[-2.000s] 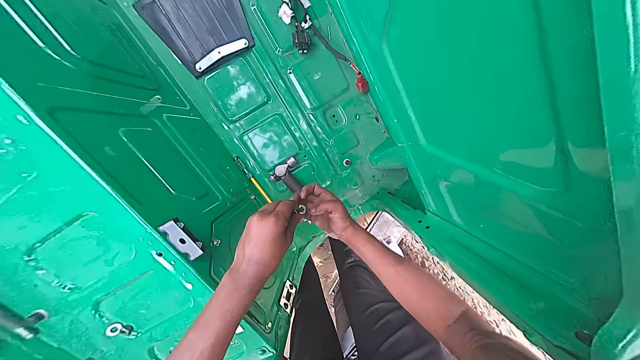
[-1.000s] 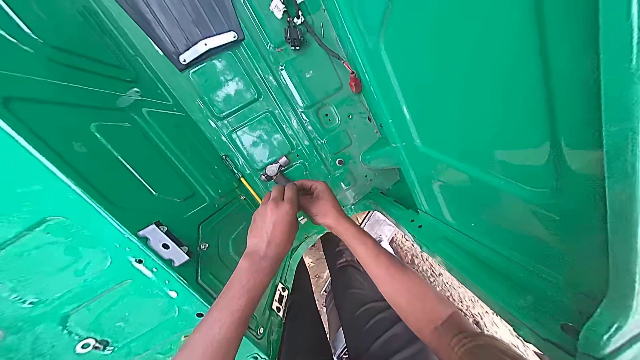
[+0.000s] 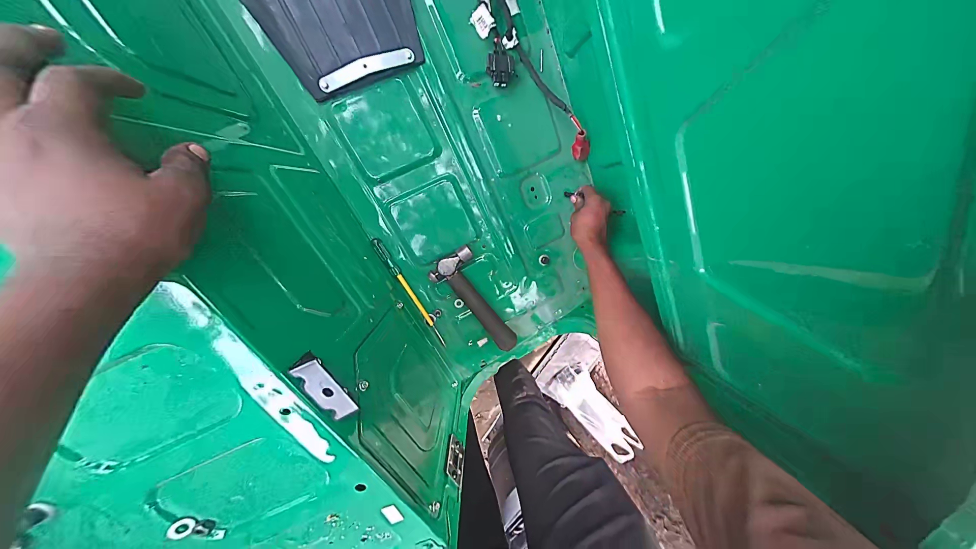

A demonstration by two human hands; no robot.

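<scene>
My left hand is raised at the upper left, fingers apart, near the camera and holding nothing. My right hand reaches to the right side of the green metal floor panel, its fingers closed on a small dark part, just below a red-booted cable end. A hammer with a dark handle lies on the panel between my hands. A screwdriver with a yellow shaft section lies to its left.
A black ribbed pad with a metal strip lies at the top. Beside it is a wiring harness with a black connector. A metal bracket is at lower left. Washers lie on the green ledge. A white plastic bag shows through the opening.
My hands were together near the hammer and have moved apart. The left is now raised at the upper left, and the right has reached toward the red cable end.
</scene>
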